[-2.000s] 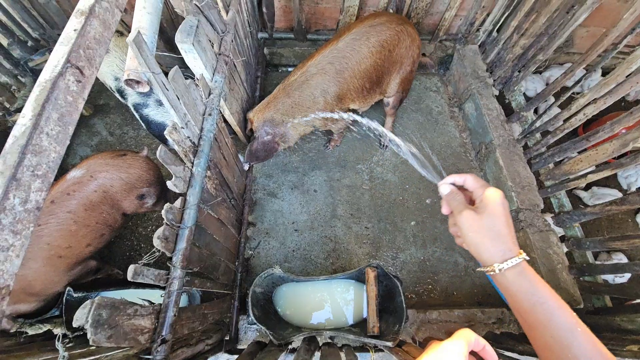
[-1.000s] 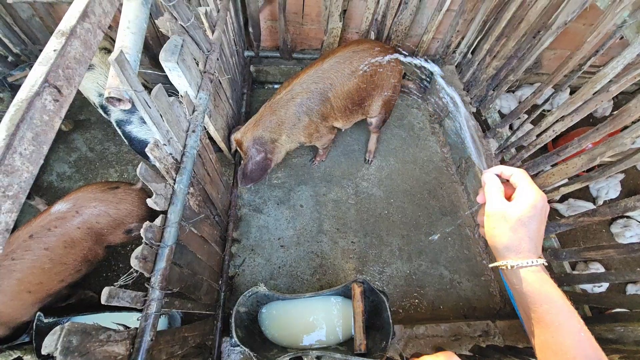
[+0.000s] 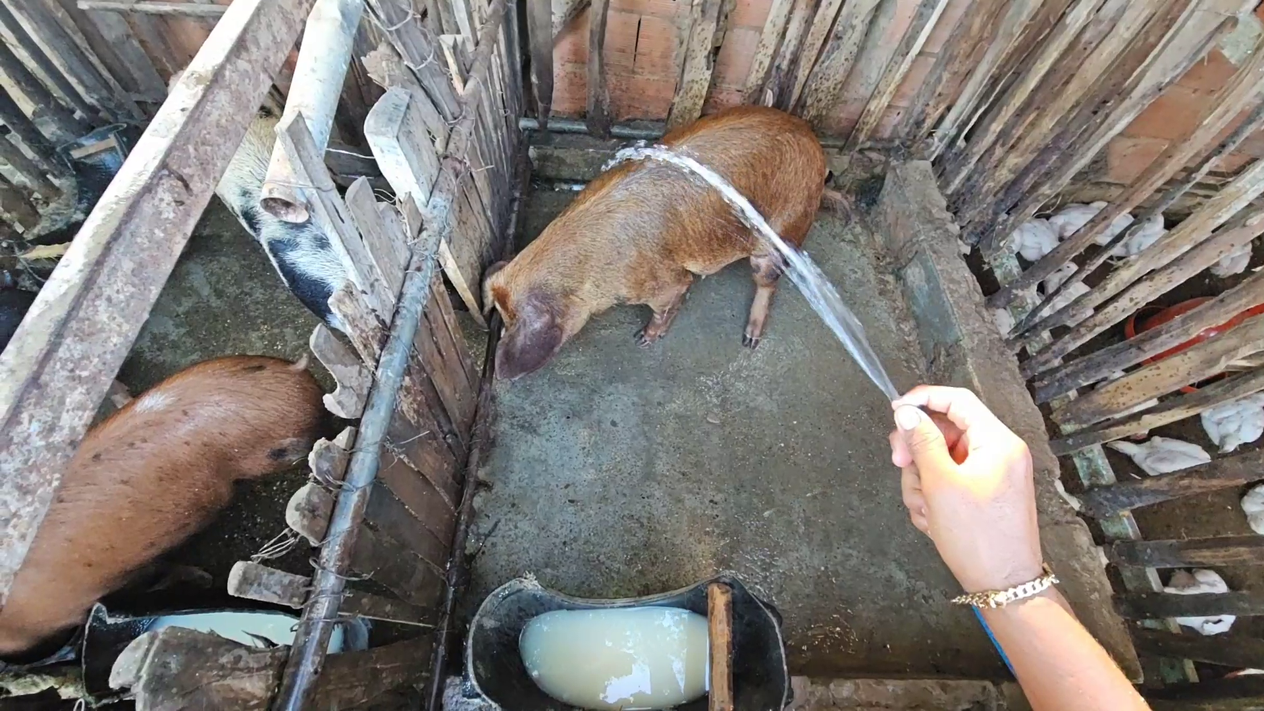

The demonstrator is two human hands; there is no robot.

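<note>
My right hand [image 3: 968,484], with a chain bracelet at the wrist, is closed on the end of a hose, mostly hidden by the fingers; a bit of blue hose [image 3: 992,640] shows under the wrist. From the fingertips a stream of water [image 3: 825,291] arcs up and left onto the back of a reddish-brown pig [image 3: 662,222]. The pig stands on the wet concrete floor near the back wall, its head low beside the left fence. Below, at the near edge of the pen, a black trough [image 3: 494,632] holds a whitish liquid [image 3: 612,652]. My left hand is out of view.
A wooden slat fence with a metal pipe [image 3: 375,434] divides off the left pen, where a brown pig [image 3: 188,464] and a black-and-white pig [image 3: 281,237] stand. Right of a low concrete ledge [image 3: 948,296], white birds [image 3: 1160,454] and a red basin [image 3: 1175,316] show behind slats.
The water stream has shifted from the pig's head to its rump, and now lands on its back. My left hand, partly seen at the bottom edge before, has left the view.
</note>
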